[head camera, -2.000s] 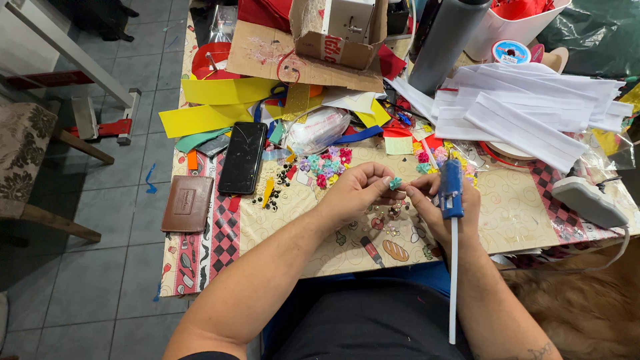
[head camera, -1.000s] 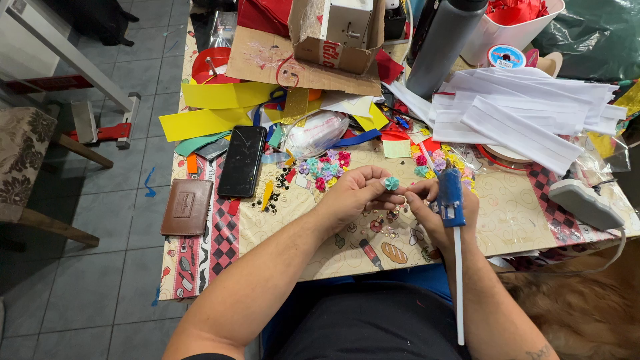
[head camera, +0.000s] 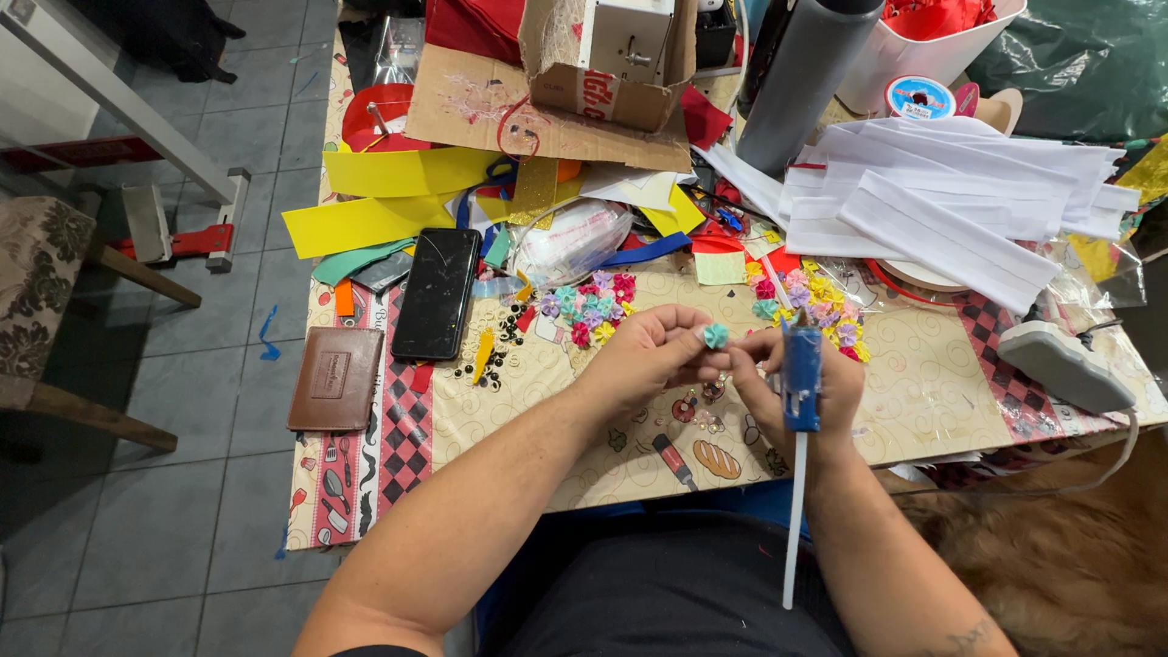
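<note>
My left hand (head camera: 650, 354) pinches a small teal fabric flower (head camera: 715, 336) between thumb and finger. Beside it, my right hand (head camera: 803, 379) holds a blue hot glue gun (head camera: 802, 379), its nozzle pointing away from me and a long white glue stick (head camera: 795, 520) hanging out of the back toward my body. The right fingertips almost meet the left ones just beside the flower; whether they hold something small is unclear. Past my hands lie two clusters of colourful fabric flowers (head camera: 589, 308). Small beads or charms (head camera: 698, 411) are scattered on the tablecloth below the hands.
A cracked black phone (head camera: 438, 294) and a brown leather wallet (head camera: 336, 379) lie left. Yellow strips (head camera: 365, 224), a cardboard box (head camera: 602, 91) and a grey bottle (head camera: 808, 78) stand or lie behind. White fabric strips (head camera: 949, 201) and a grey corded device (head camera: 1066, 365) are at right.
The teal flower between my left fingers now faces up more fully than two seconds ago. My right hand stays close by with the glue gun.
</note>
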